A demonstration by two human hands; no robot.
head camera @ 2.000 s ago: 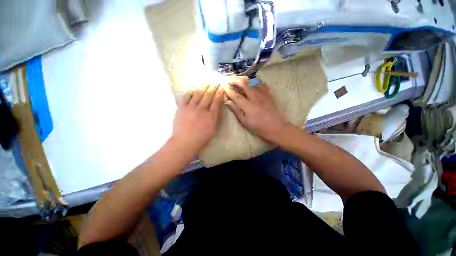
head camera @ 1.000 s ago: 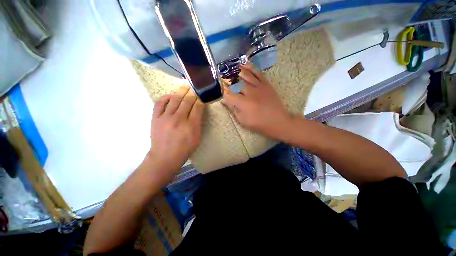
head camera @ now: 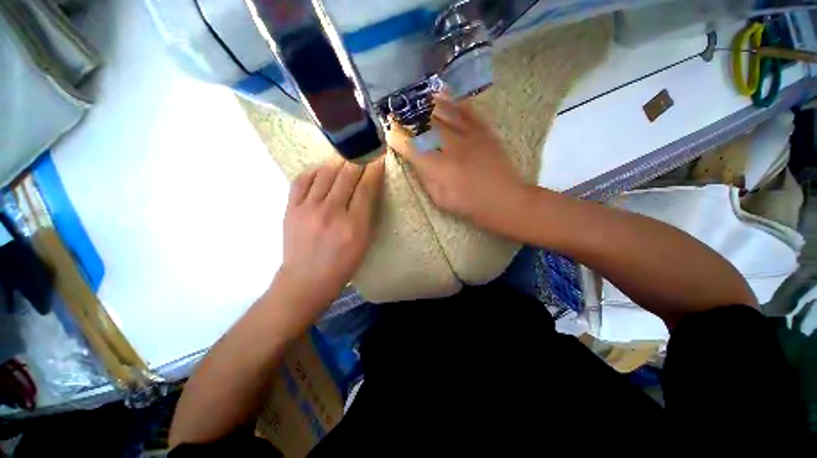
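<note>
The tan fabric panel (head camera: 408,241) lies under the sewing machine head (head camera: 376,40), its near edge at the table front. A thin dark seam runs down it from the needle area. My left hand (head camera: 330,219) holds the panel down left of the seam, fingertips near the chrome guard (head camera: 318,80). My right hand (head camera: 466,165) holds it right of the seam, fingers bent close to the metal presser parts (head camera: 412,106). The guard and my fingers hide the needle point.
Yellow and green-handled scissors (head camera: 757,64) lie at the far right, near a small brown patch (head camera: 657,105). White pieces (head camera: 690,233) heap below the right table edge. Blue tape (head camera: 67,224) and a wooden strip (head camera: 81,304) are at left. A white and tan stack (head camera: 36,98) is upper left.
The view has moved closer to the machine head since the earliest frame. The panel's seam shows longer and more clearly between my hands. Both hands stay on the panel near the needle area.
</note>
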